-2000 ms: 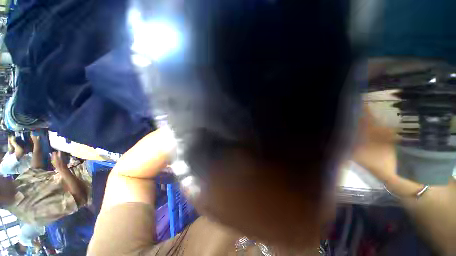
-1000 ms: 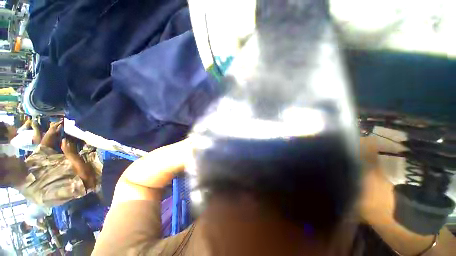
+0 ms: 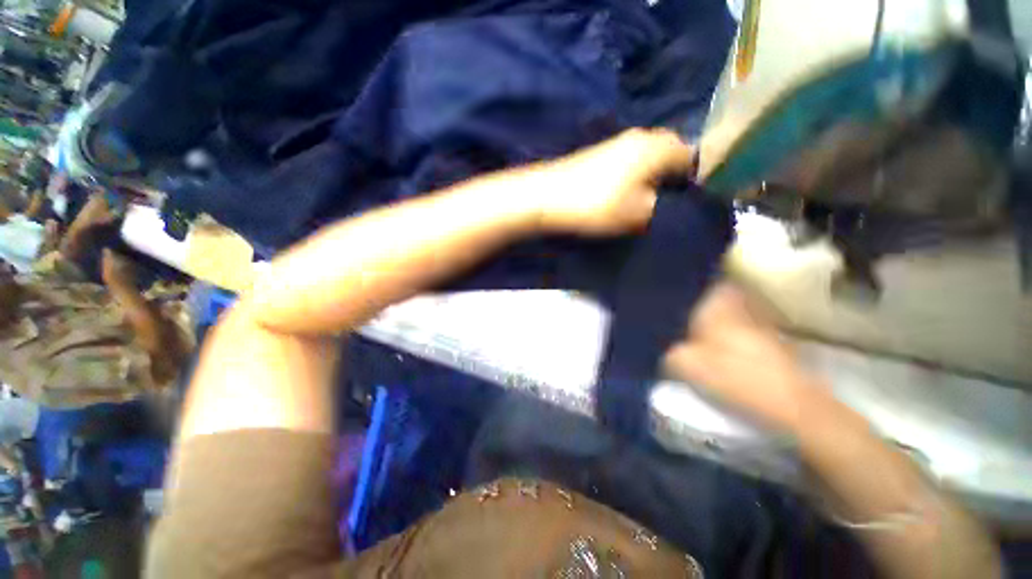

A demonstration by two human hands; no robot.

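Observation:
A narrow dark navy band [image 3: 668,271] hangs from beside the sewing machine over the table's front edge. My left hand [image 3: 622,181] is closed on its upper end, close to the teal-trimmed machine head [image 3: 837,113]. My right hand [image 3: 736,351] is at the band's right edge, blurred, with fingers curled; whether it grips the cloth cannot be told. The large navy garment heap [image 3: 475,91] lies on the table behind my left forearm. The needle area [image 3: 854,255] is blurred, right of the band.
The white table edge [image 3: 509,328] runs below my left forearm. A blue crate [image 3: 368,464] with purple cloth is below the table. Another person [image 3: 91,339] in a patterned top is at the far left, with hands raised.
The large dark blurred shape that covered the middle of the view is gone. My left hand, the band and the machine bed now show. The machine head appears farther away.

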